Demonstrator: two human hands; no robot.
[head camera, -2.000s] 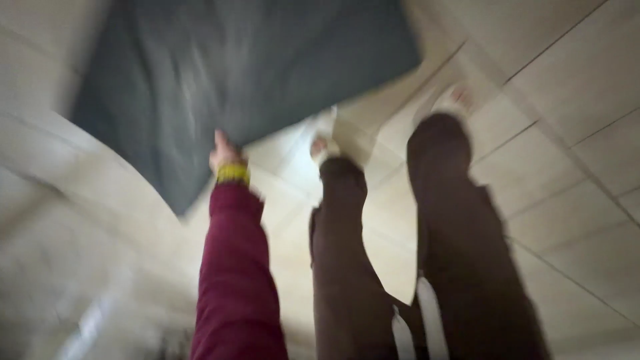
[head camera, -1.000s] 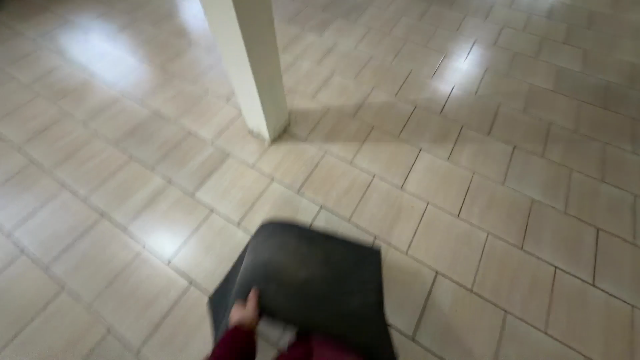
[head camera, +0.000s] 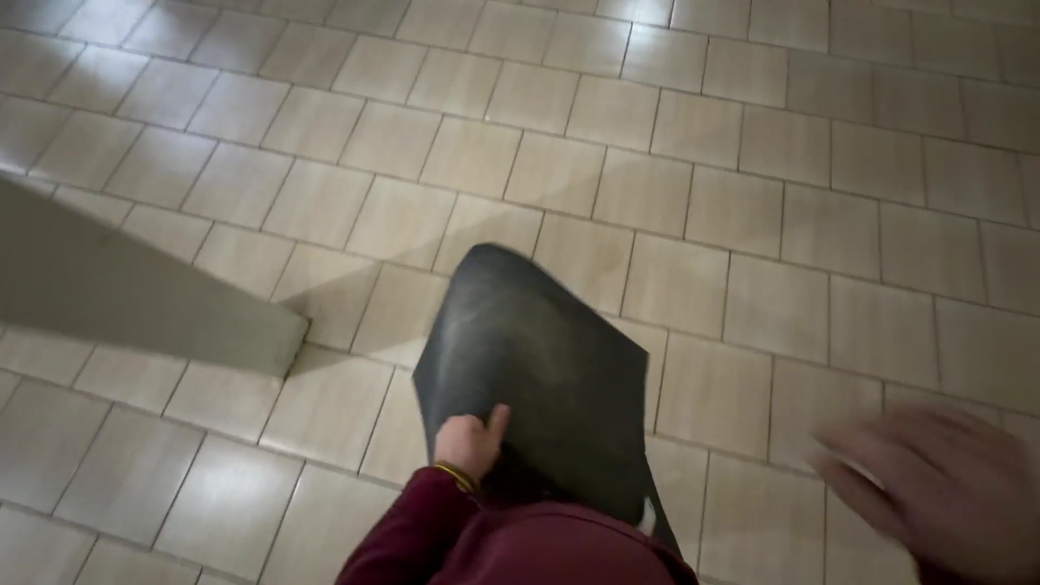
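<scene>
In the lower middle of the head view, my left hand (head camera: 471, 443) grips a dark grey flexible sheet (head camera: 536, 349), its thumb lying over the sheet's face. The sheet bends over at its far end and hangs in front of my body; its lower part passes behind my maroon top. A yellow band circles the left wrist. My right hand (head camera: 934, 487) is raised at the lower right, blurred, apart from the sheet, with its fingers spread from the thumb and nothing seen in it.
A pale square pillar (head camera: 154, 284) comes in from the left edge, its base standing on the floor left of the sheet. Beige tiled floor (head camera: 731, 203) stretches around, with light reflections at the upper left and top.
The view has shifted greatly; the pillar, at the upper middle one second ago, is now at the left. My right hand has come into sight. The sheet stays in my left hand.
</scene>
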